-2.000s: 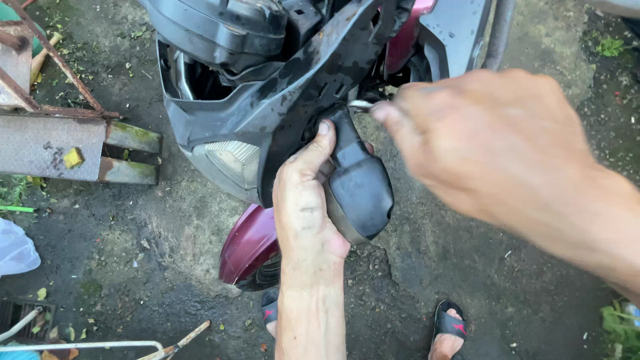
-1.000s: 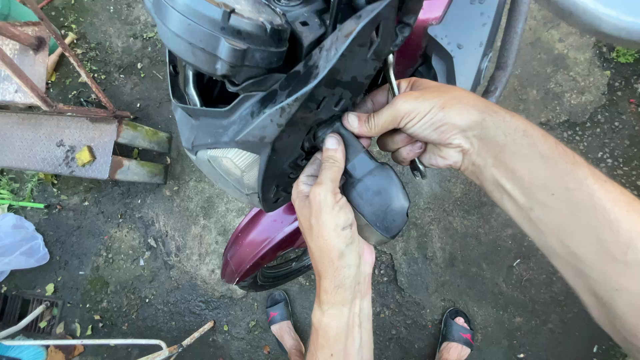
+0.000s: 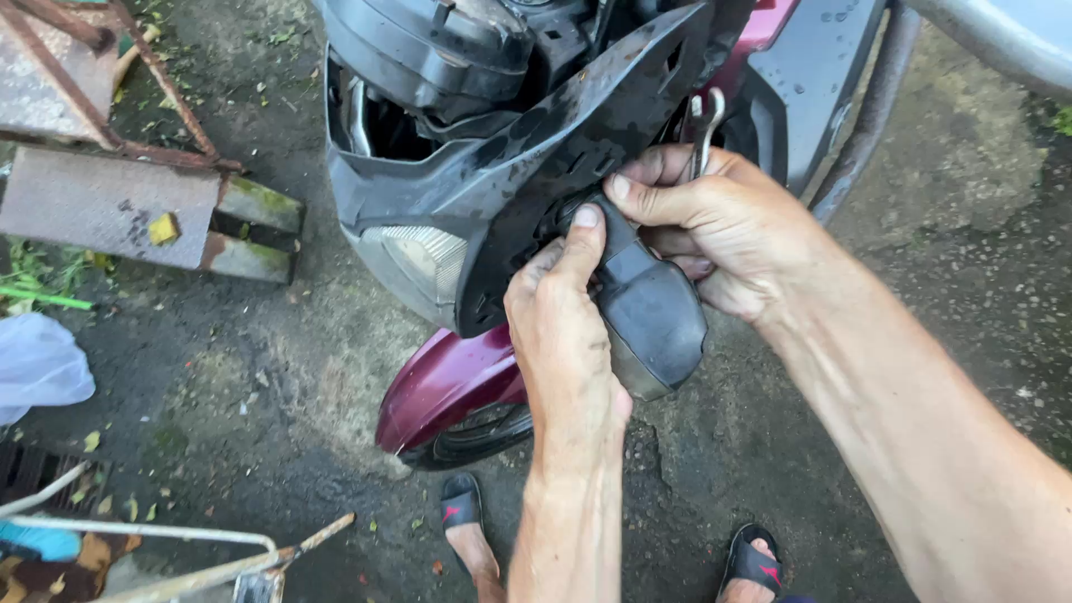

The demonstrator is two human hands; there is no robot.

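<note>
A black plastic turn signal [image 3: 653,322] with a clear lens sticks out from the dark side fairing [image 3: 578,142] of a motorcycle. My left hand [image 3: 565,327] grips its stalk, thumb on top near the fairing. With thumb and fingertips, my right hand [image 3: 712,222] pinches the stalk's base from the other side. A metal open-end wrench [image 3: 708,126] lies within the right hand, its forked end pointing up past the fingers. The joint under the fingertips is hidden. The maroon front fender [image 3: 448,389] and tire show below the fairing.
A rusty metal frame [image 3: 159,75] and a board with mossy timber [image 3: 260,226] lie at upper left. A plastic bag [image 3: 42,364] is at the left edge. Metal rods [image 3: 209,578] stand at lower left. A curved grey pipe [image 3: 871,117] runs beside the motorcycle. Sandalled feet [image 3: 465,511] are below.
My right hand has gone from working the wrench near the fairing to pinching the stalk's base with the wrench kept in its palm. My left hand stays on the turn signal.
</note>
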